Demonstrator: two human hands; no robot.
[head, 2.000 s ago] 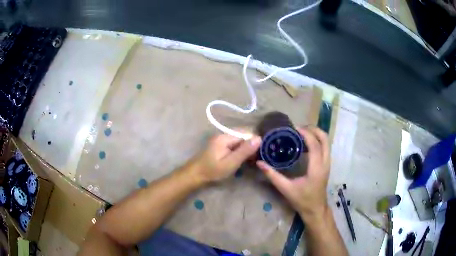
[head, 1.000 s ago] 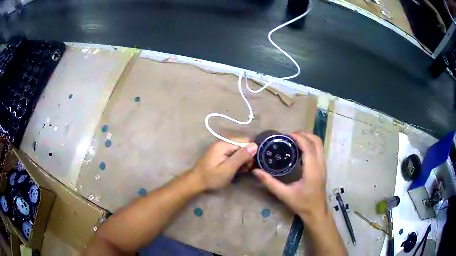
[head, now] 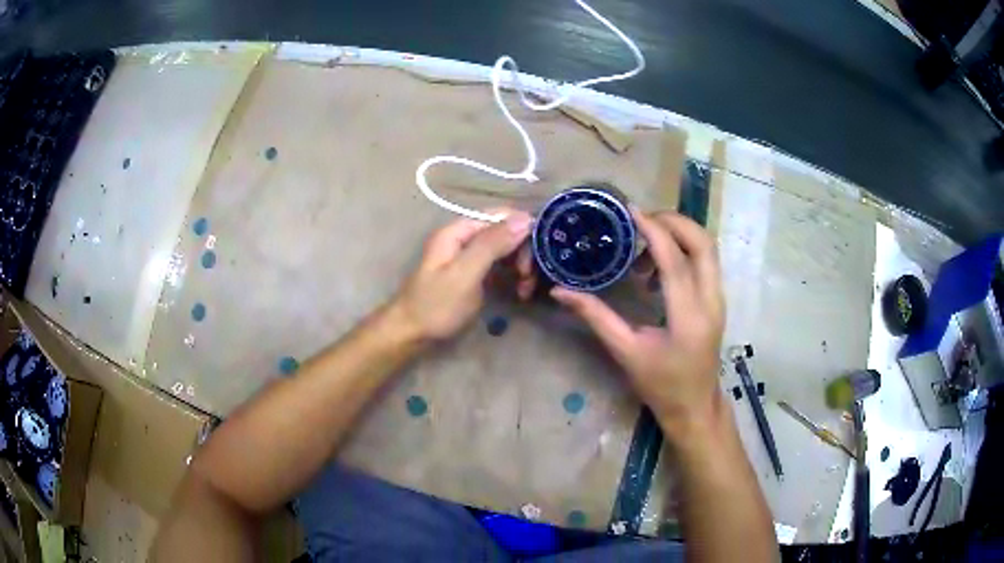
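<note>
A black cylindrical housing [head: 585, 241] stands with its round ringed end facing up; small marks show on that end. My right hand [head: 666, 313] holds it from the right and front, with the thumb at its near edge. My left hand [head: 462, 264] is at its left side, pinching the end of a white cable [head: 476, 169] between thumb and finger against the housing. The plug is hidden by my fingers, so I cannot tell if it is inserted. The cable loops over the brown board and runs back across the conveyor.
Dark green conveyor [head: 363, 28] runs behind the brown board [head: 330, 209]. A cardboard box of black round parts [head: 83, 440] is at left. At right lie slim dark tweezers [head: 760, 420], a thin tan pick [head: 817, 427], a yellow-green-handled screwdriver [head: 853, 387], a blue-flapped silver box [head: 936, 379] and dark cutters [head: 934, 489].
The housing, both hands and the bench appear higher in the picture as the view shifts. The housing's end faces up more squarely. Both hands keep their holds.
</note>
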